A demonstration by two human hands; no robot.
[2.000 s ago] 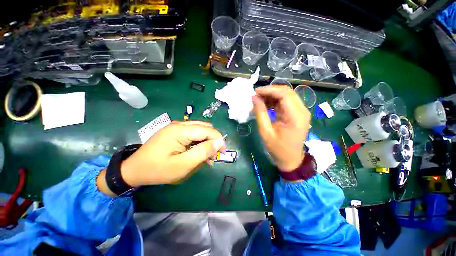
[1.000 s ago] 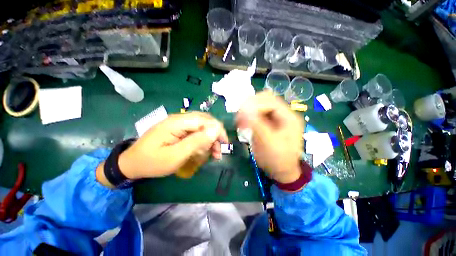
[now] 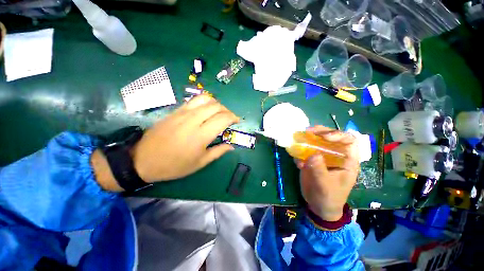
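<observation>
The small device (image 3: 243, 138), a black-edged housing with a silver-white inside, lies on the green mat. My left hand (image 3: 180, 140) is over its left end, with thumb and fingertips on it. My right hand (image 3: 329, 169) holds the amber dropper bottle (image 3: 313, 149) tilted on its side, its thin nozzle pointing left toward the device, a little apart from it. An empty black housing frame (image 3: 239, 178) lies nearer me. The blue screwdriver (image 3: 278, 172) lies right of it.
Crumpled white tissue (image 3: 270, 55), a greenish circuit board (image 3: 231, 71) and a dotted card (image 3: 148, 90) lie beyond my hands. A yellow-handled driver (image 3: 339, 93), clear cups (image 3: 352, 72) and marked white bottles (image 3: 414, 125) stand or lie to the right.
The view has moved closer. My right hand now holds the amber bottle tilted toward the device. My left hand has turned palm down onto the device's left end.
</observation>
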